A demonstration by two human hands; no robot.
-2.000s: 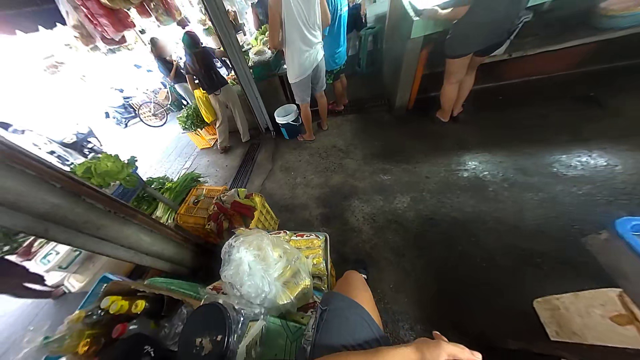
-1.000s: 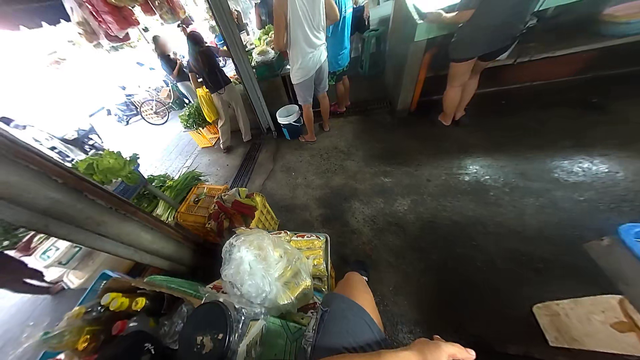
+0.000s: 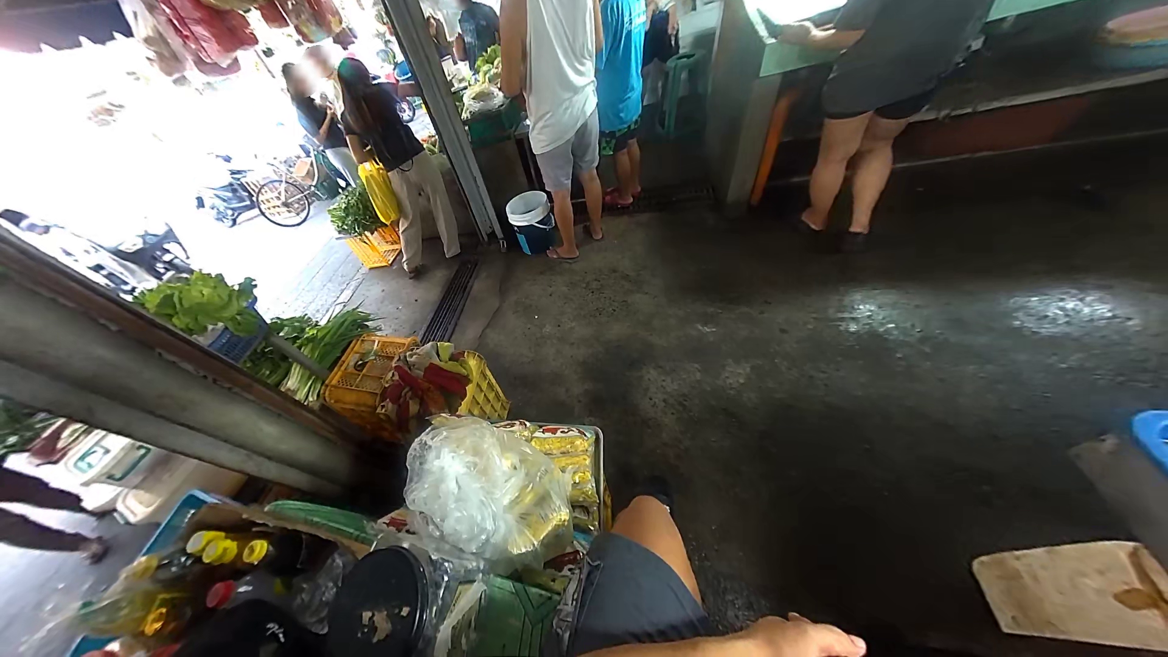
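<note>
One hand, with its forearm coming in from the bottom edge, shows at the lower right of centre, beside my knee; I take it for my left hand. It is partly cut off by the frame, and nothing shows in it. My right hand is out of view. To the left of my leg in grey shorts lies a bundle of clear plastic bags on a tray of yellow packets. Nearer are a round black lid and bottles with yellow caps.
Yellow plastic crates and leafy greens stand by a metal post. A bucket is beside a standing person. Another person stands at a counter. A stained board lies at the lower right, near a blue plastic edge.
</note>
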